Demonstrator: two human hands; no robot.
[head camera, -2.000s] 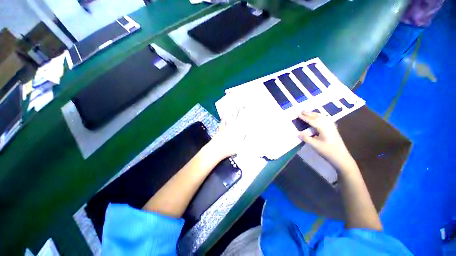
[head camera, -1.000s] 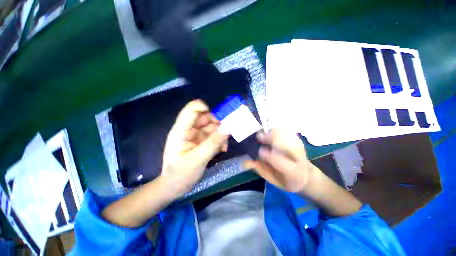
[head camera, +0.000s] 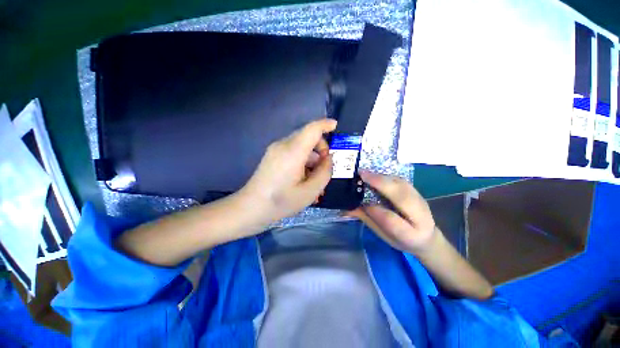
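A black panel (head camera: 211, 109) lies flat on a silvery textured sheet (head camera: 285, 19). A dark adhesive strip (head camera: 368, 78) with a blue-and-white tab (head camera: 344, 156) lies along the panel's right end, its far part tilted out past the panel's edge. My left hand (head camera: 292, 166) holds the strip's left side at the tab, between thumb and fingertips. My right hand (head camera: 401, 211) is at the panel's near right corner, thumb and forefinger on either side of the corner by small metallic dots. Whether it grips the strip's end or the panel is not clear.
White strip sheets (head camera: 493, 88) with dark strips lie on the right, partly past the bench edge. More sheets (head camera: 20, 197) lie at the left. An open brown cardboard box (head camera: 527, 228) stands below the bench edge at right. The green mat (head camera: 41, 61) shows at the left.
The strip, lifted and blurred above the panel a second ago, is now down at the panel's right end. Both hands have come down to that end. The view is closer over the panel.
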